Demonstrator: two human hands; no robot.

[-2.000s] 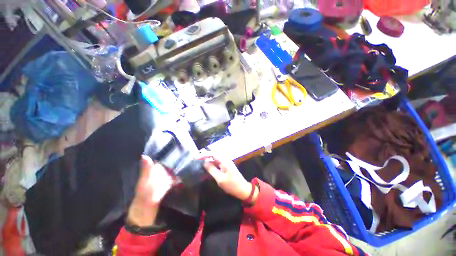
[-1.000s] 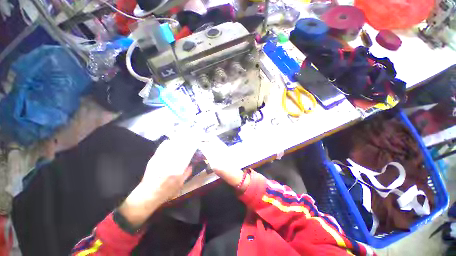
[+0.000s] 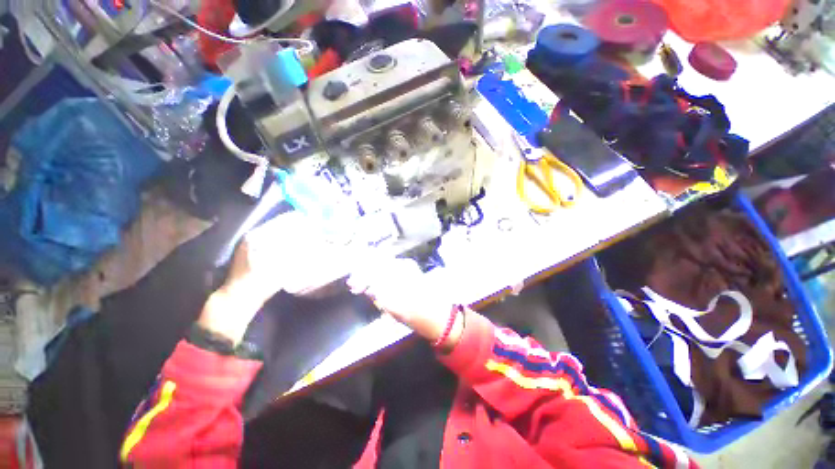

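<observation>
The overlock machine (image 3: 394,128) stands on the white table, its presser foot area washed out by the lamp. My left hand (image 3: 261,270) lies left of the needle area, overexposed, its fingers hard to make out. My right hand (image 3: 394,289) is just in front of the needle area, fingers bent towards the left hand. Black fabric (image 3: 119,339) spreads from beside my left hand down to the left. Glare hides the fabric edge between the hands, so what the fingers grip cannot be told.
Yellow-handled scissors (image 3: 547,181), a black flat rectangle (image 3: 591,156) and a blue strip (image 3: 513,103) lie right of the machine. A dark bundle (image 3: 668,128) is farther right. A blue basket (image 3: 691,438) with brown cloth stands lower right; a blue plastic bag (image 3: 78,183) is left.
Both hands have moved up from the lap to the needle area. Since one second ago, my left hand has shifted left, away from my right hand, uncovering the table's front edge.
</observation>
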